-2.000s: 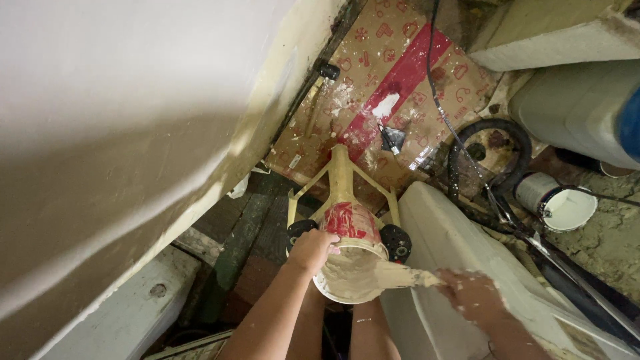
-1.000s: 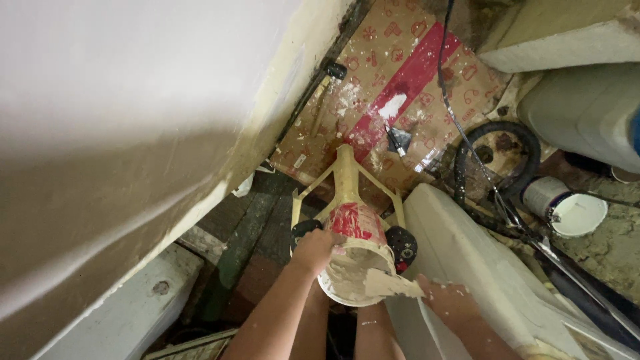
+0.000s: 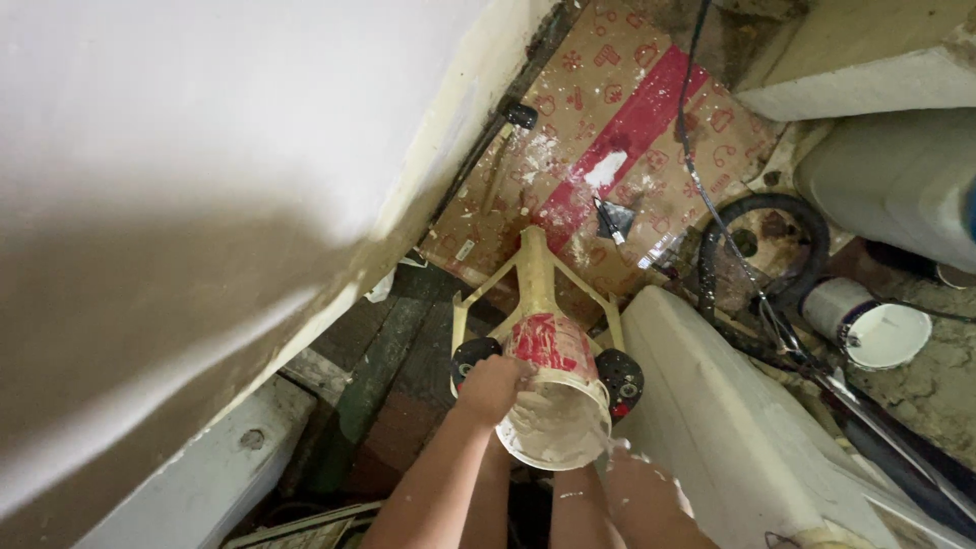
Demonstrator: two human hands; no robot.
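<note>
My left hand (image 3: 496, 389) grips the rim of a plastic bucket (image 3: 553, 347) with red print. The bucket is tilted towards me and holds a pale, thick paste (image 3: 553, 419). At the bucket's right side is my right hand (image 3: 640, 476), smeared with paste; its fingers close around the handle end of a putty knife (image 3: 606, 442), whose blade is hidden inside the bucket. Behind the bucket stands a cream frame (image 3: 537, 274), with a black round part on either side.
A white wall (image 3: 252, 114) fills the left. Stained printed cardboard (image 3: 564, 137) covers the floor ahead, with a small brush (image 3: 610, 221) on it. To the right are a white panel (image 3: 709, 404), a black hose (image 3: 709, 259), a cable (image 3: 690, 160) and a white-lidded can (image 3: 888, 335).
My right hand has moved left to the bucket's rim. The putty knife's blade, seen coated with paste over the rim before, is now down in the bucket. My left hand keeps its grip.
</note>
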